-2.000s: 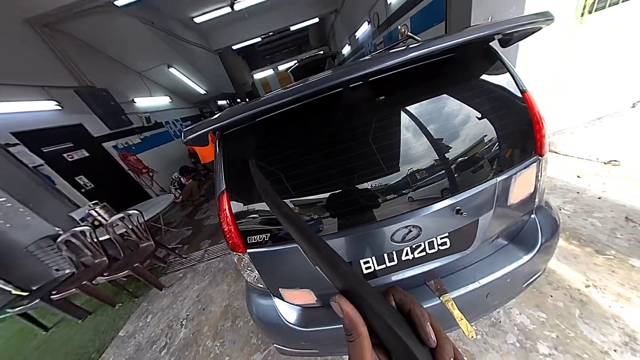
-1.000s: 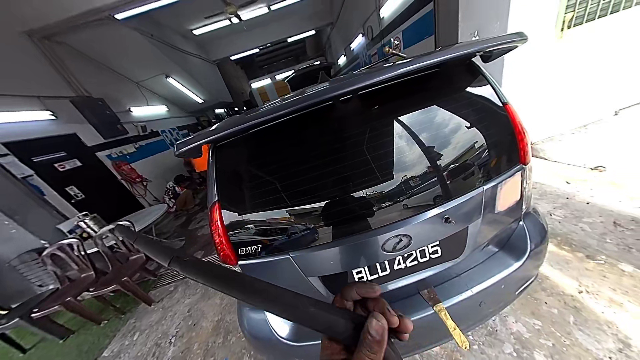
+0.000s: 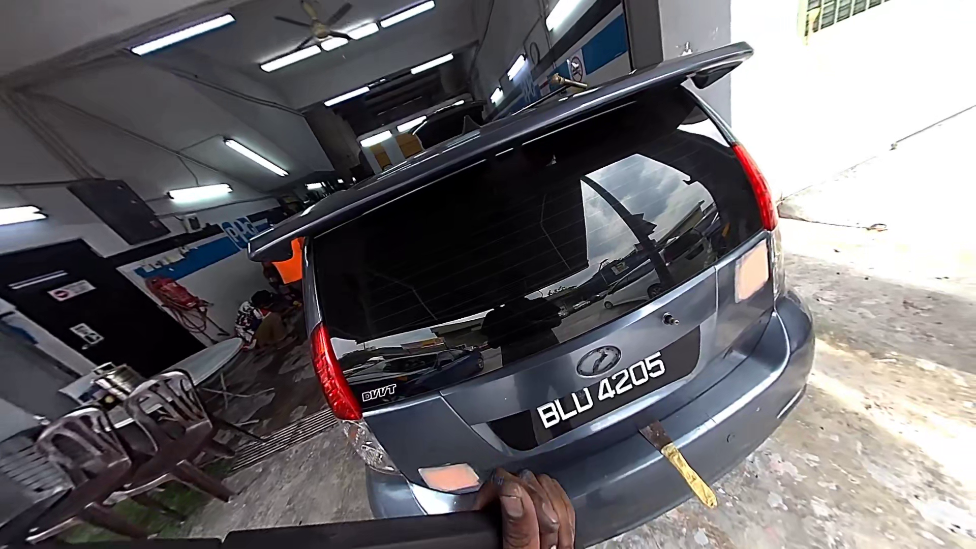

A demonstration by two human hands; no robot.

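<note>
At the bottom centre, my right hand [image 3: 534,507] is closed around a long dark bar [image 3: 366,532], which runs left along the lower edge of the view. My left hand is not in view. Beyond the hand stands the rear of a grey-blue car, its tailgate [image 3: 679,305] shut. A bare wiper spindle [image 3: 670,319] sticks out below the rear window [image 3: 457,252]. A putty knife with a worn yellowish handle [image 3: 688,474] rests at the top of the rear bumper [image 3: 732,438], below the number plate [image 3: 602,393]. Pale filler-like patches [image 3: 450,477] mark the body on both sides.
Brown plastic chairs [image 3: 164,423] and a round table [image 3: 210,361] stand at the left. Behind them a person [image 3: 263,320] is low near the floor. A drain grating [image 3: 286,441] crosses the concrete. A rear spoiler [image 3: 503,149] overhangs the window.
The bar has swung from pointing up across the rear window to lying nearly level towards the left. My right hand has stayed closed on it.
</note>
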